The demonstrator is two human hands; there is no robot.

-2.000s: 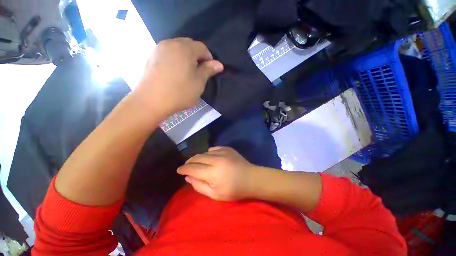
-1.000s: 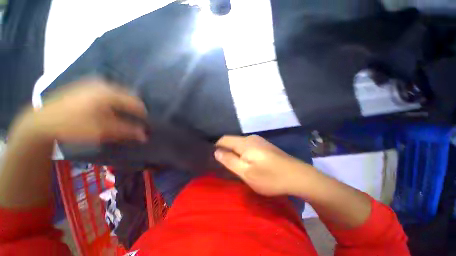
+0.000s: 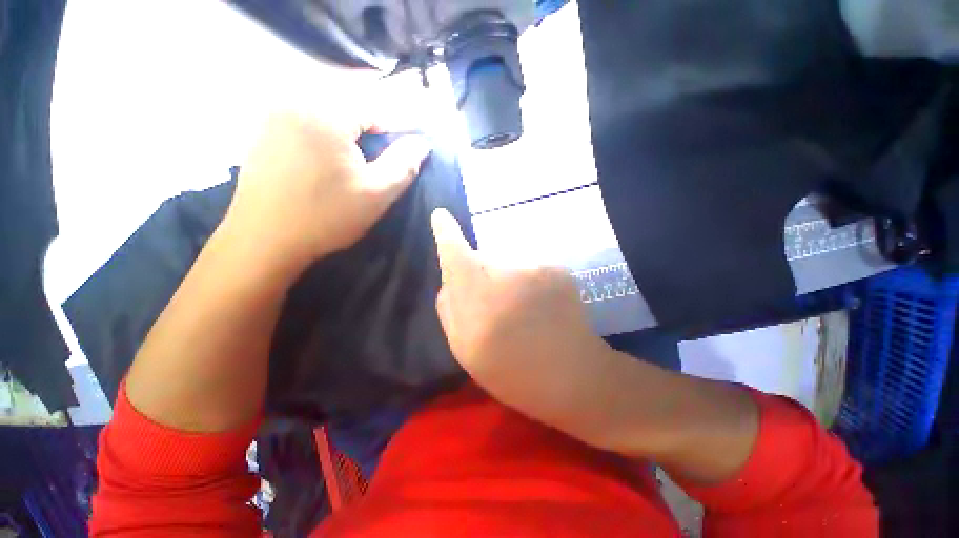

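A black fabric panel lies on the white machine bed and hangs over its front edge. My left hand holds the panel's upper edge between thumb and fingers, just left of the bright lamp glare. My right hand rests on the panel's right edge, its index finger pointing up toward the needle area. The dark cylindrical attachment hangs from the sewing machine head just right of the glare. The glare hides the needle and presser foot.
Black pieces lie on the right and hang over the table edge. The ruler scale shows along the front edge. A small black object is at the right. A blue crate, white panel and red basket are below.
The view has shifted, and the machine head and attachment show more fully. Both hands have moved up with the black panel to the lit needle area.
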